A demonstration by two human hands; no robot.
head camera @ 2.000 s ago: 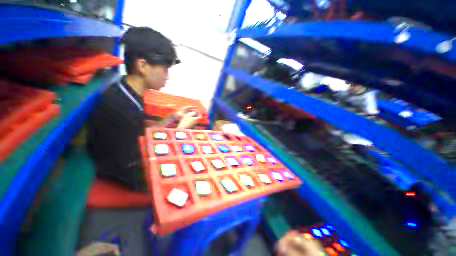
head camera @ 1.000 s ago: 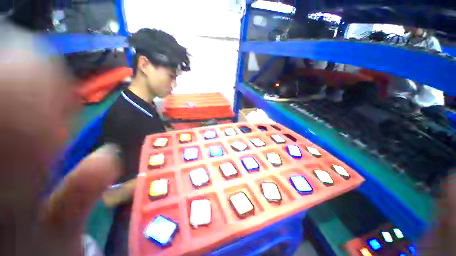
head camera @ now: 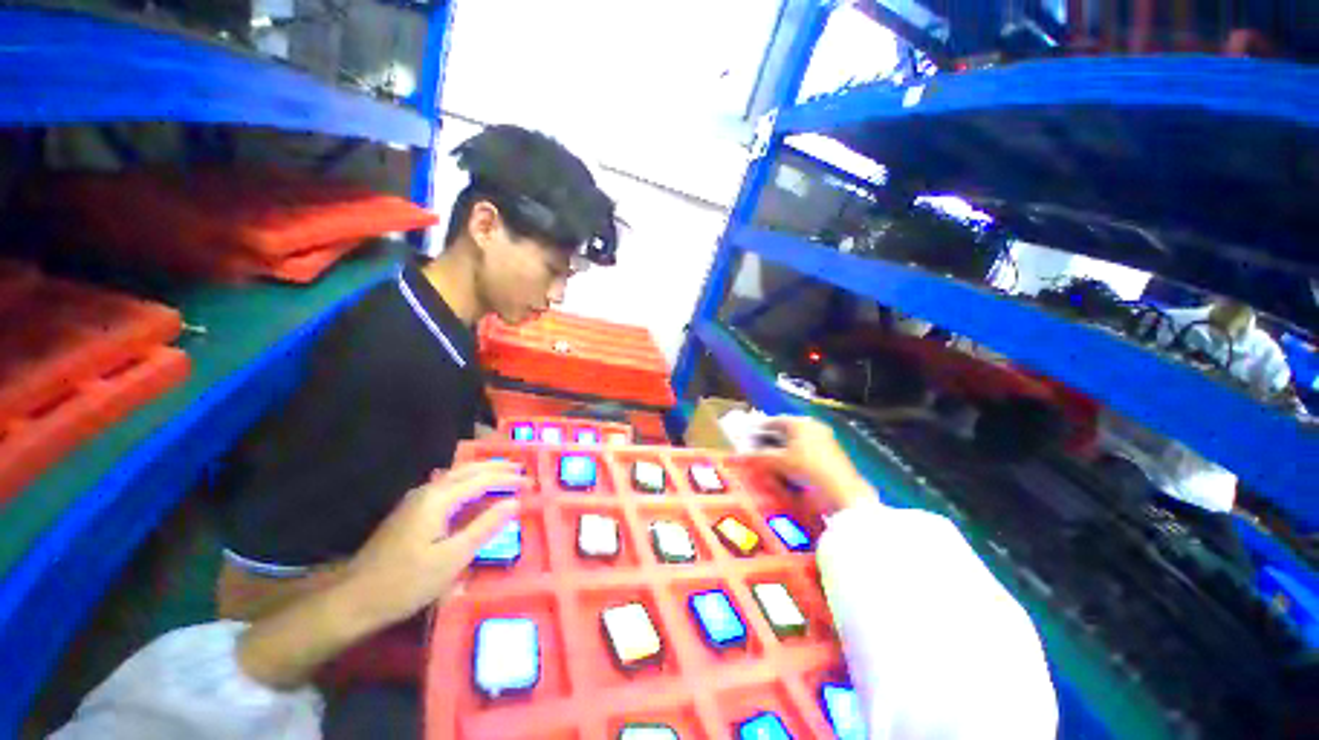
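Observation:
An orange-red compartment tray with rows of square pockets fills the lower middle. Lit smartwatch bodies lie in its pockets, with white, blue and orange faces. My left hand is over the tray's left edge, fingers apart, their tips over the blue-lit watches in the left column; nothing is seen held in it. My right hand is at the tray's far right corner, fingers bent down; whether it holds anything cannot be told. My right forearm, in a pale sleeve, covers the tray's right side.
A coworker in a black shirt sits close on the left. Orange-red trays are stacked behind; more lie on the left shelf. Blue rack beams run along both sides. Another person shows far right.
The blurred hand close to the camera at left is gone; both hands now reach over the tray. The view has shifted, and the tray sits lower and partly out of frame.

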